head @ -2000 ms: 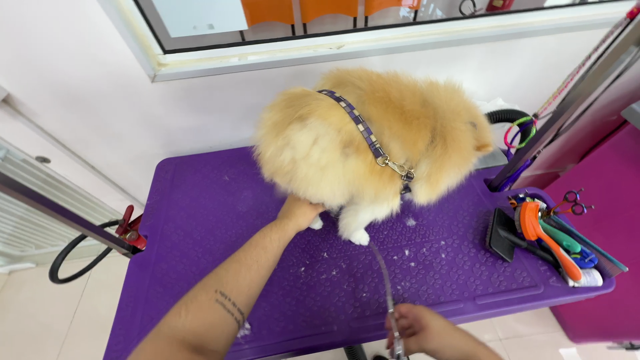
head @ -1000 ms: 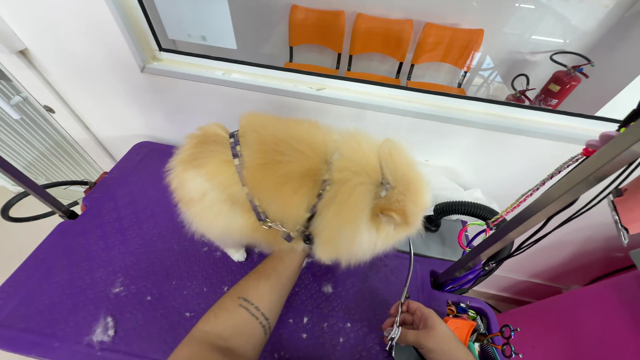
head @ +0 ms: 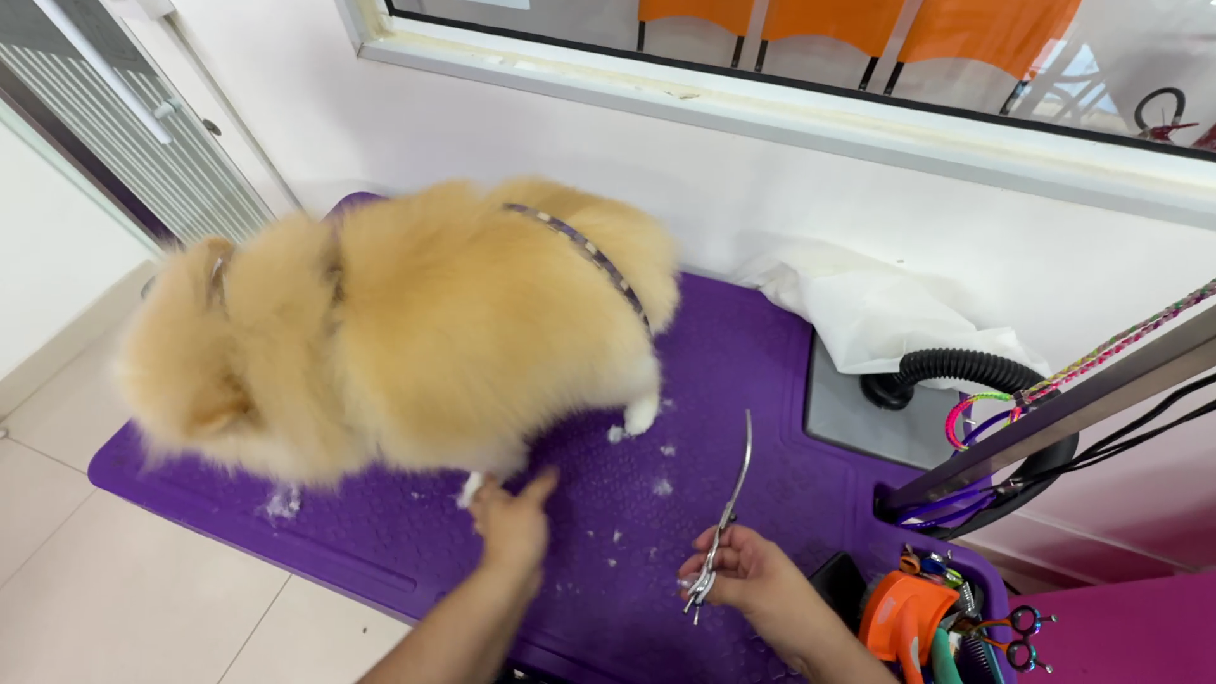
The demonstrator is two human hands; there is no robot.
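Observation:
A fluffy cream and tan dog (head: 446, 332) with a checked harness strap (head: 594, 252) around its rear body stands on the purple grooming table (head: 608, 589), its head at the left. My left hand (head: 513, 522) reaches to the dog's near white paw (head: 470, 489); the fingertips are at the paw, and whether they grip it I cannot tell. In my right hand (head: 746, 575) is a pair of curved metal grooming scissors (head: 731, 503), held by the handles with the blades pointing up and away from the dog. Tufts of cut fur (head: 662, 487) lie on the tabletop.
A tool holder at the right corner carries an orange tool (head: 907, 608), brushes and coloured-handle scissors (head: 1021, 638). Behind it rises a metal post (head: 1054, 408) with cords and loops. A black corrugated hose (head: 969, 366) and white cloth (head: 874, 304) lie near the wall beneath the window.
The dog has turned around: its head, at the right before, is now at the left. My left hand has moved from its chest area to a paw. The scissors remain in my right hand.

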